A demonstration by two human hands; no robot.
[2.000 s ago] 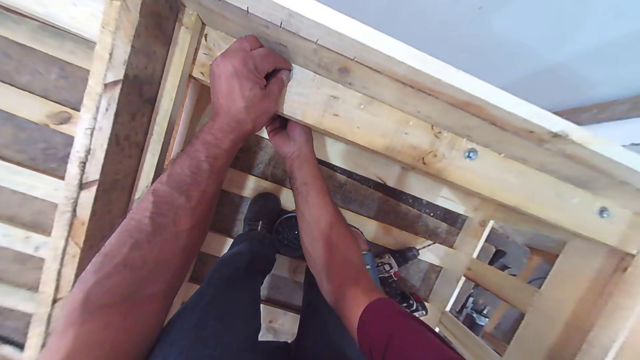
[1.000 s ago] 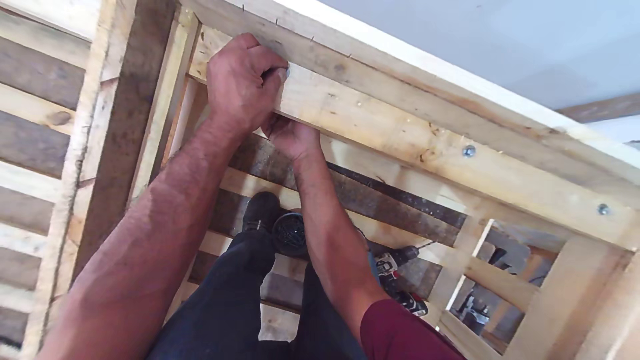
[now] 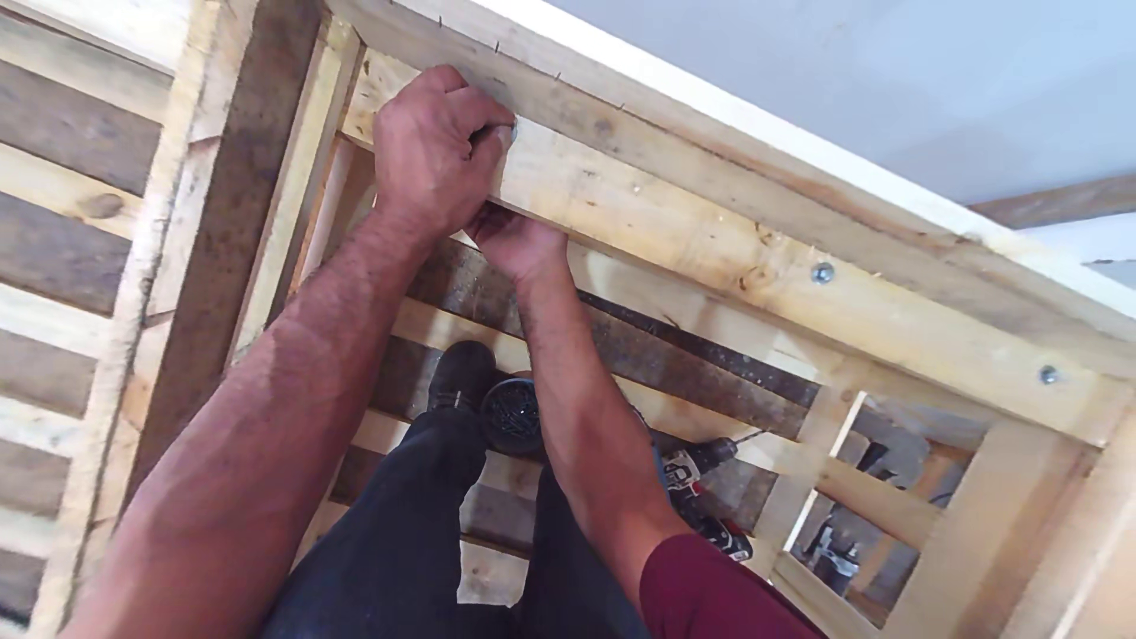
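My left hand (image 3: 435, 155) lies with curled fingers over the upper face of a pale wooden rail (image 3: 657, 195), near its left end. A small bit of shiny metal shows beside its thumb; what the fingers hold cannot be made out. Under the same rail, my right hand (image 3: 519, 244) reaches up with its fingers hidden behind the wood. Farther right along the rail sit two metal bolt heads, one near the knot (image 3: 824, 272) and one near the right end (image 3: 1048, 374).
A round container of dark screws or nails (image 3: 513, 414) stands by my shoe (image 3: 461, 373) on the slatted wood. A cordless drill (image 3: 697, 466) lies right of my forearm. Slatted wooden frames (image 3: 182, 266) rise at left, and a metal tool (image 3: 834, 555) shows through the lower right opening.
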